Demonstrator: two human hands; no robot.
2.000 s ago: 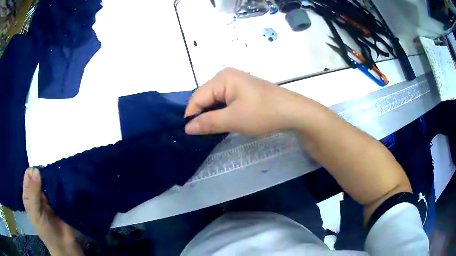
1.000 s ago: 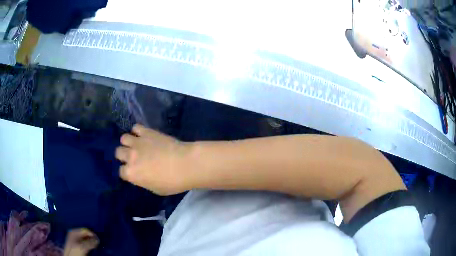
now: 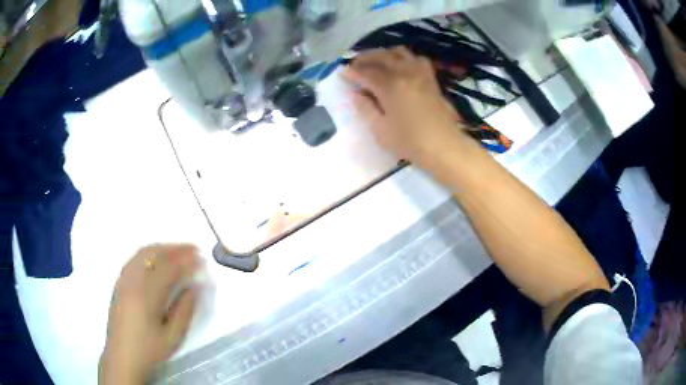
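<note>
My left hand is over the white table at lower left, blurred, thumb and fingers apart, with nothing visible in it. My right hand is right of the grey knob-like part, beside the tangled black strips. Its fingers are blurred and partly cover the strips; whether it grips one cannot be told. The sewing machine head is at the top, its needle area lit. Orange and blue snips handles show right of my right wrist.
Navy fabric pieces lie along the left side of the table. A black bar-like tool and a white paper sheet are at upper right. The ruler-marked table edge curves across the front. Dark cloth hangs below at right.
The view has swung from the table's front edge and the lap back to the machine. Both hands have moved up from the dark cloth below the table, which they no longer touch.
</note>
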